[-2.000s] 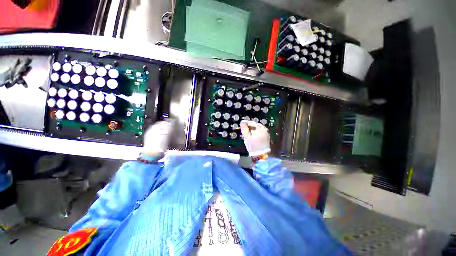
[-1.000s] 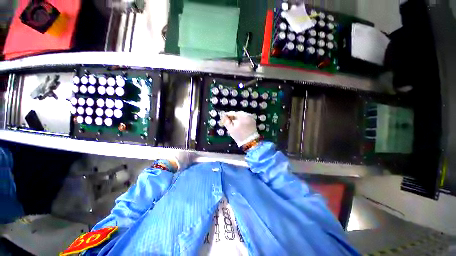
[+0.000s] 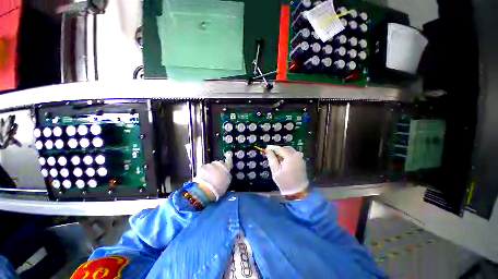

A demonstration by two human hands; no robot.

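Observation:
A green circuit board [image 3: 259, 116] with rows of round-topped capacitors sits in a black carrier [image 3: 215, 131] on the conveyor in front of me. My right hand [image 3: 288, 169], in a white glove, is over the board's lower right part. Its fingers pinch a small thin yellow-tipped object [image 3: 259, 147], too small to name. My left hand [image 3: 214, 177], also gloved, is at the board's lower left edge, its fingertips at a capacitor in the left column. Whether it grips anything is unclear. My hands hide some lower capacitors.
Another capacitor board [image 3: 129, 158] is on the conveyor at left, with grey gloves [image 3: 7, 131] beyond it. A green sheet [image 3: 425, 144] lies over a board at right. Behind are green sheets [image 3: 202, 41], dark thin tools [image 3: 258, 62] and a red-edged board [image 3: 284, 41].
My left hand has come up from the conveyor's near edge onto the board. My right hand has shifted right over the board, and the yellow-tipped object now shows. The camera view has shifted.

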